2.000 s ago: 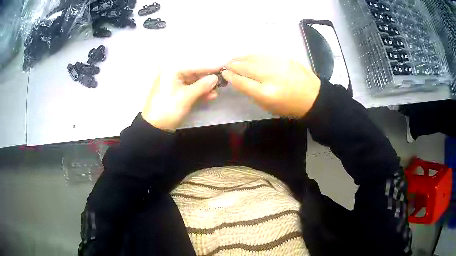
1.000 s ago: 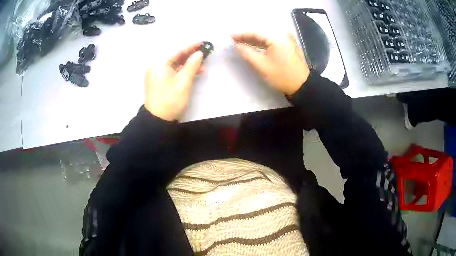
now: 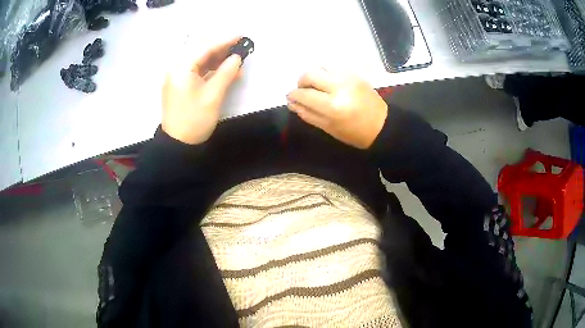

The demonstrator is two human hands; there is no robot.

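My left hand (image 3: 192, 96) holds a small black plastic housing (image 3: 242, 49) between thumb and fingertips, raised over the white table. My right hand (image 3: 337, 106) is at the table's front edge, apart from the left, with its fingers curled together. Glare and the fingers hide whether it holds anything tiny. Loose black housings (image 3: 79, 77) lie on the table at the left, near a clear plastic bag (image 3: 48, 32) with black parts in it.
A smartphone (image 3: 396, 32) lies right of centre. Stacked clear blister trays (image 3: 507, 32) with dark parts stand at the far right. A red stool (image 3: 542, 193) is on the floor at right. Another person's dark-clothed leg (image 3: 545, 96) shows beyond the table edge.
My hands have moved apart, the left keeping the black housing. My right hand has come back to the table's front edge and its fingers have closed together. The camera view has shifted.
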